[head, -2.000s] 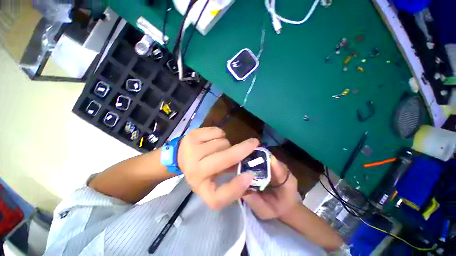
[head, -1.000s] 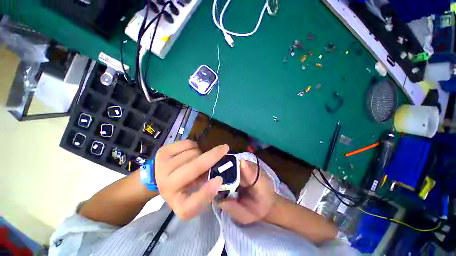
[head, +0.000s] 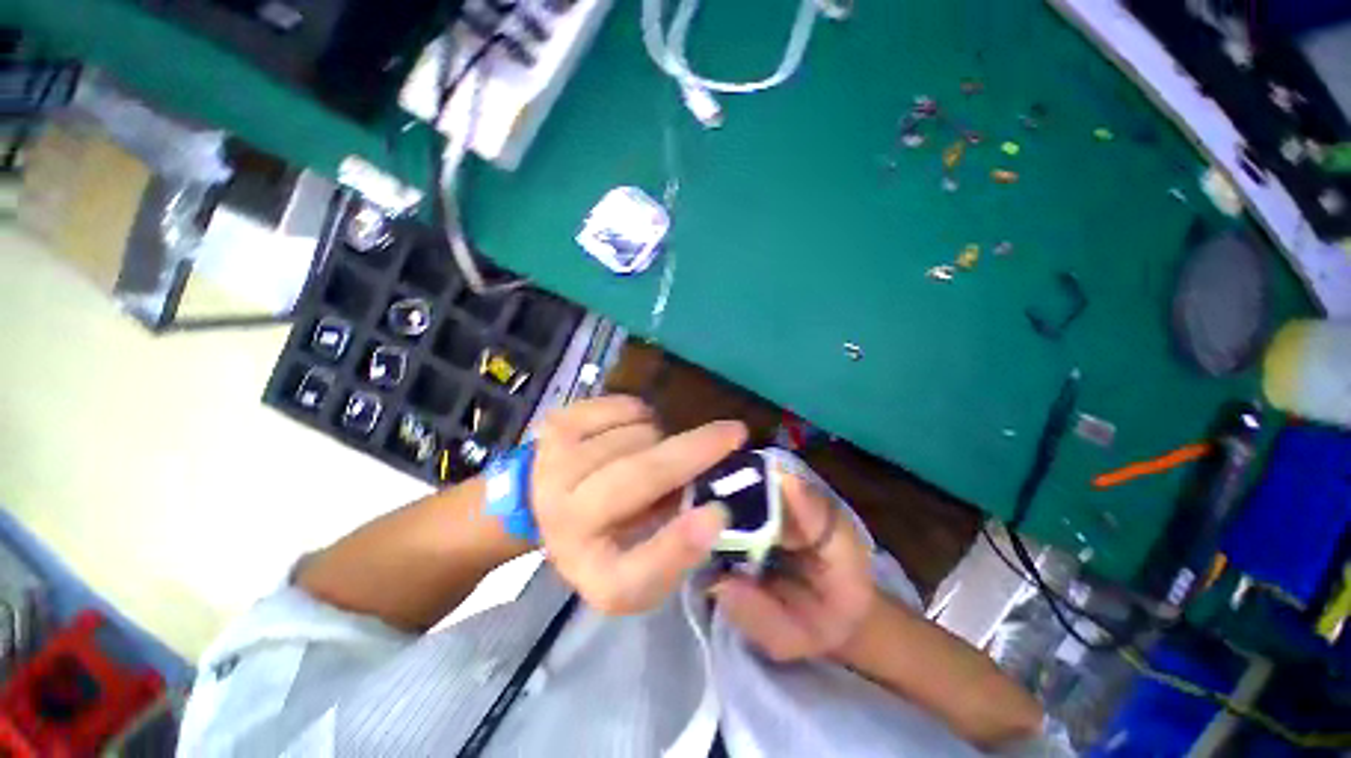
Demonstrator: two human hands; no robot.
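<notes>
A small smartwatch [head: 741, 501] with a dark face, a small white label and a pale frame is held above my lap at the bench edge. My left hand [head: 622, 504] holds it from the left, thumb on the dark face and index finger at its upper edge. My right hand [head: 808, 578] holds it from the right and below. The underside is hidden by the fingers. A second smartwatch [head: 624, 230] lies on the green mat [head: 785, 222], its face bright with glare. The picture is slightly blurred.
A black parts tray [head: 442, 356] with watch faces and yellow parts is at left. A white power strip [head: 511, 89] and USB cable [head: 785, 74] are at the top. Small scraps, dark tweezers [head: 1049, 437], an orange stick [head: 1153, 465] and a round dark dish [head: 1222, 299] are at right.
The camera view has shifted. Both hands keep hold of the watch, which is now tilted slightly differently. The watch on the mat has gone from dark to bright with reflection.
</notes>
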